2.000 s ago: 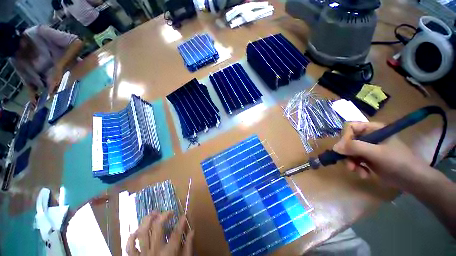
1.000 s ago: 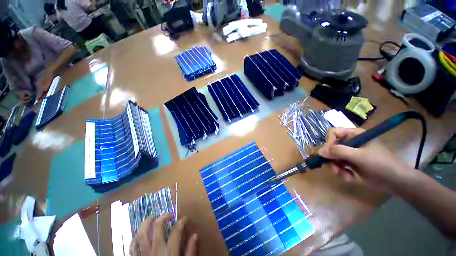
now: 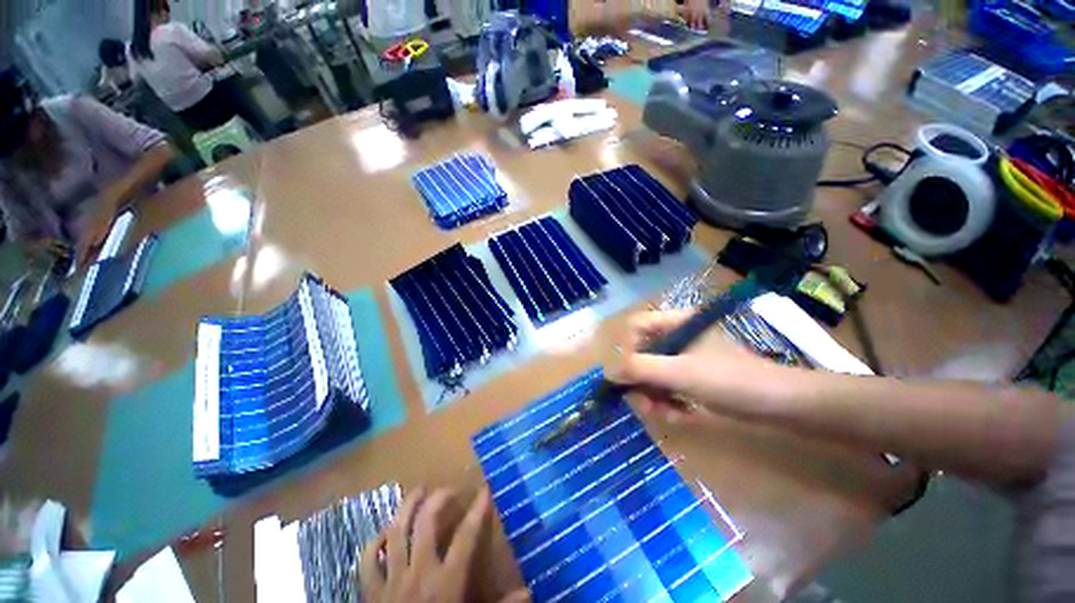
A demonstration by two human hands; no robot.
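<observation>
A blue solar cell sheet [image 3: 625, 507] with pale parallel lines lies on the brown table in front of me. My right hand [image 3: 672, 371] holds a dark soldering iron [image 3: 707, 312]; its metal tip is over the upper left part of the sheet. My left hand [image 3: 434, 548] is low in the picture, partly cut off by the bottom edge, between the aligned silver ribbon strips [image 3: 336, 548] and the sheet's left edge. Its fingers are bent; whether they hold a strip cannot be told. My right hand and the iron partly hide the loose ribbon heap [image 3: 766, 332].
A fanned blue cell stack [image 3: 265, 383] stands on a green mat [image 3: 142, 454] at left. Dark cell stacks [image 3: 454, 309] and a small blue stack [image 3: 460, 189] lie beyond. A grey ribbed motor housing [image 3: 764, 153], iron stand [image 3: 825, 292] and white rings [image 3: 940, 203] are right. A seated person [image 3: 83, 153] is left.
My right hand and the iron have moved left and up across the sheet. My left hand has moved right, towards the sheet. The view has tilted up, showing more of the table's far side.
</observation>
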